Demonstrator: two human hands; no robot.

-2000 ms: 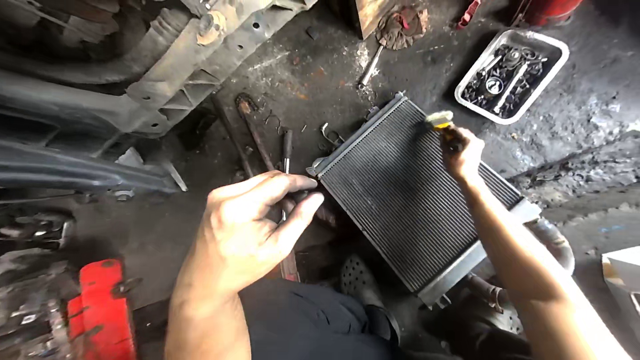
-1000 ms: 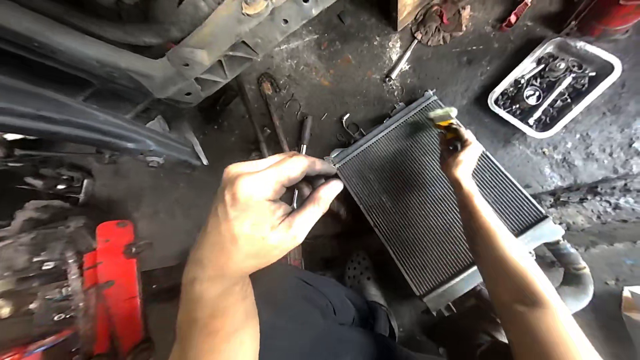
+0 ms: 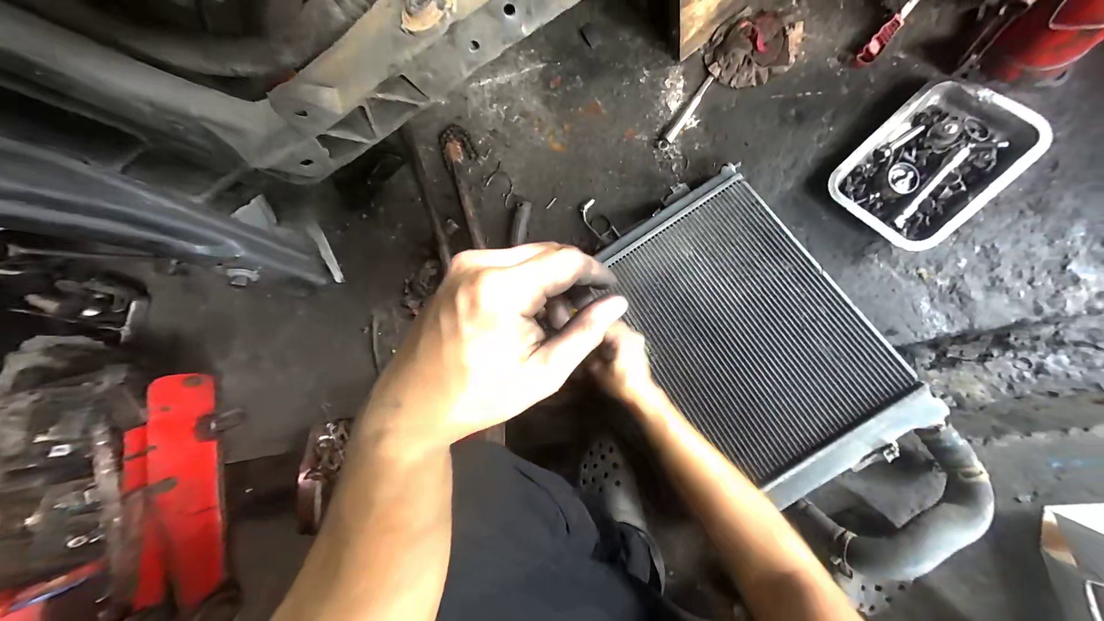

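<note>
A car radiator (image 3: 759, 328) with fine dark fins lies tilted before me, a grey tank along each of two opposite sides. My left hand (image 3: 526, 328) is curled at its upper left side, thumb and fingers bent towards each other; whether they grip the radiator's edge is hidden. Just behind and below those fingertips is my right hand (image 3: 617, 358), partly covered by the left, beside the radiator's left edge. Its fingers are closed, and a speck of yellow shows between the hands, where the small brush is mostly hidden. A curved hose (image 3: 949, 517) is joined to the lower tank.
A white-rimmed tray (image 3: 1031, 129) of bolts and small parts stands at upper right. A ratchet-like tool (image 3: 686, 112) and a dirty rag (image 3: 755, 52) lie beyond the radiator. A vehicle frame (image 3: 345, 112) overhangs the upper left. Red metal parts (image 3: 181, 483) are at lower left.
My right hand has moved from over the radiator's fins, where it held a yellow brush, leftward to beside my left hand. The left hand has stayed near the radiator's left corner.
</note>
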